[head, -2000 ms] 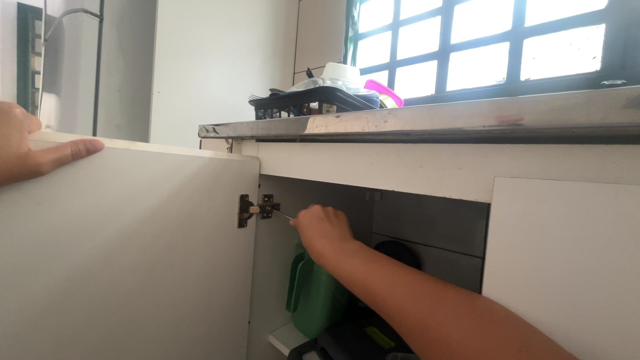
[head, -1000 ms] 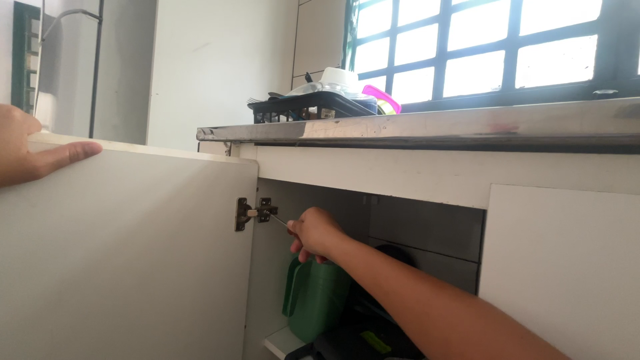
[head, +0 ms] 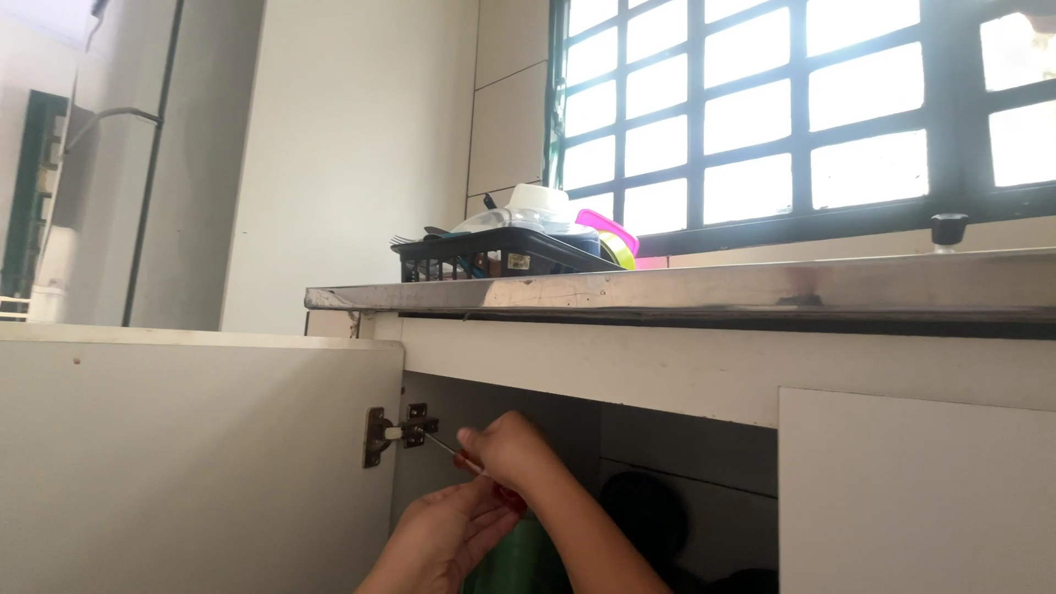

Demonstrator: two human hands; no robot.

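My right hand [head: 507, 450] is closed around a screwdriver [head: 469, 464] with a red handle. The thin metal shaft slants up and left, its tip at the mounting plate of a metal cabinet hinge [head: 415, 426] inside the cabinet. Just below, my left hand [head: 450, 520] has its fingers at the rear end of the red handle; whether they grip it is hard to tell. The hinge joins the white cabinet door [head: 198, 445], swung open at left, to the side panel. Behind my hands, a green plastic container [head: 520, 553] is partly hidden.
Above the cabinet runs a metal countertop edge [head: 660, 289]. On it stands a black dish rack [head: 495, 252] with dishes and utensils. A second white door [head: 916, 495] is at right. Dark objects [head: 643, 511] lie deeper in the cabinet, and a barred window [head: 742, 115] is behind.
My left hand has let go of the door's top edge and moved right and down to the screwdriver handle. My right hand stays by the hinge. The view has tilted upward.
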